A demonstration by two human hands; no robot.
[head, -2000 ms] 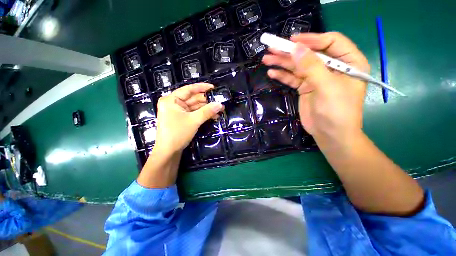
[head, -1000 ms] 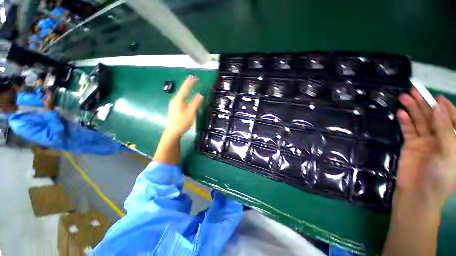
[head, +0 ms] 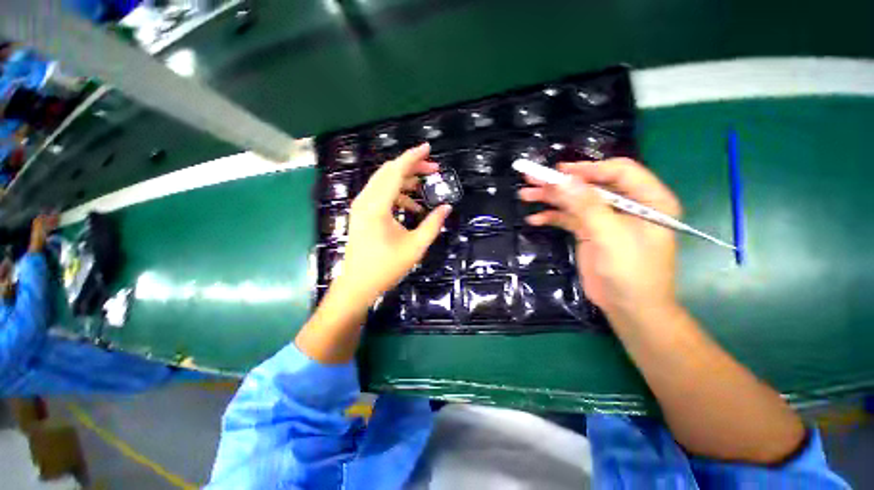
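Note:
My left hand (head: 383, 225) holds a small black electronic unit (head: 442, 188) between thumb and fingers, its pale-marked face showing, above the blister tray. My right hand (head: 623, 230) holds slim silver tweezers (head: 640, 209); the white blunt end faces the unit and the pointed end slants down to the right. The black blister tray (head: 489, 299) lies on the green bench under both hands. Its far rows of pockets show pale marks; the nearer pockets show bright glare. The hands hide part of the tray.
A blue stick (head: 736, 196) lies right of the tray. A white rail (head: 220, 170) and post (head: 192, 91) stand beyond, with the dark green conveyor (head: 431, 48) behind. At the far left are a black fixture (head: 91, 263), a small white item (head: 117, 306) and another person's blue sleeve (head: 34, 297).
The view has swung back right. My left hand, empty over the bench a second ago, now holds a unit above the tray. The loose unit left of the tray no longer shows. My right hand keeps the tweezers.

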